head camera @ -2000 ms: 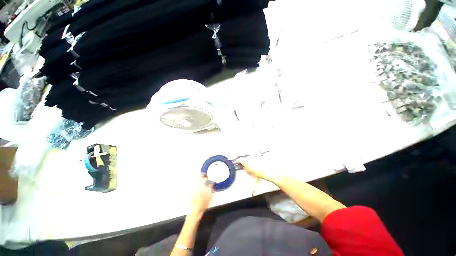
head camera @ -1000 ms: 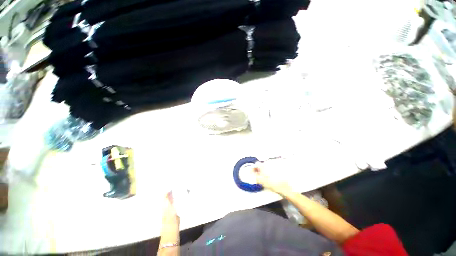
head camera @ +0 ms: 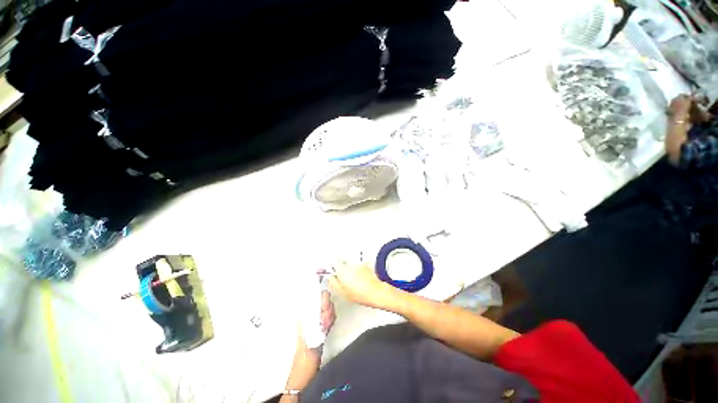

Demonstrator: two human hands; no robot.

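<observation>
A dark blue tape roll [head camera: 404,265] lies flat near the table's front edge. My right hand [head camera: 356,285] is just left of it, off the roll, fingertips pinched. My left hand [head camera: 325,312] is below those fingertips, close to them. A small reddish tip shows at the right fingertips; what it is and whether either hand grips it is unclear in blur and glare. Something white lies along my left hand. The black tape dispenser [head camera: 183,324] stands at the left, with a light blue tape roll [head camera: 152,293] and a thin rod across it.
A white desk fan [head camera: 354,183] is beyond my hands. Black fabric bundles [head camera: 236,79] lie at the back. Bagged metal hardware [head camera: 598,110] is at the right, bluish bagged hardware [head camera: 59,244] at the left. Another person's hand [head camera: 680,118] is at the far right.
My right hand has let go of the dark blue roll and moved left. My left hand has moved right, towards it. The view has shifted, and another person shows at the right.
</observation>
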